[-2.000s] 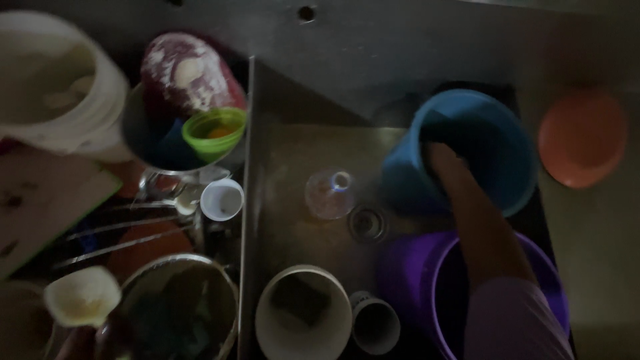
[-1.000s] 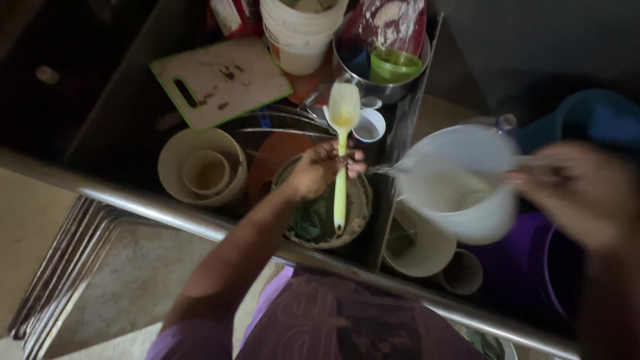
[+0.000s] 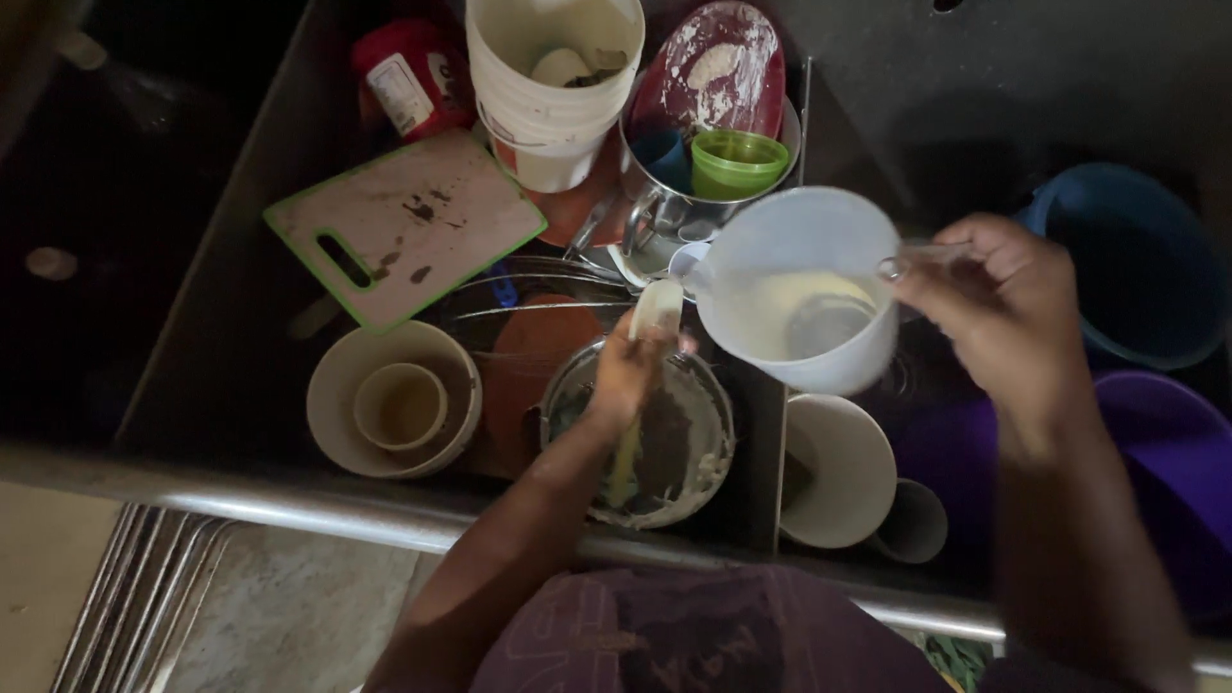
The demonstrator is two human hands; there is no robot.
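My left hand (image 3: 630, 371) grips a pale yellow spatula (image 3: 658, 306) near its head; the handle points down over a round metal pot (image 3: 707, 433) smeared with residue. On the right, my right hand (image 3: 1011, 298) holds a translucent plastic pitcher (image 3: 799, 231) by its handle. The pitcher is tilted so that its inside shows, with pale yellow residue at the bottom. Its spout side is close to the spatula head and partly covers a small white cup (image 3: 689, 262). Whether pitcher and spatula touch, I cannot tell.
A sink divider (image 3: 794, 423) parts two basins. Left: a cutting board (image 3: 414, 231), stacked white buckets (image 3: 549, 106), a metal bowl (image 3: 791, 144) with a green cup (image 3: 739, 164), and a white container (image 3: 322, 414). Right: a blue bucket (image 3: 1136, 260), a purple bucket (image 3: 1169, 423) and a white bucket (image 3: 847, 462).
Two seconds ago my right hand was inside the blue bucket; now it holds the pitcher, which has come over the divider. My left hand has kept the spatula, whose head is now lower, near the pot.
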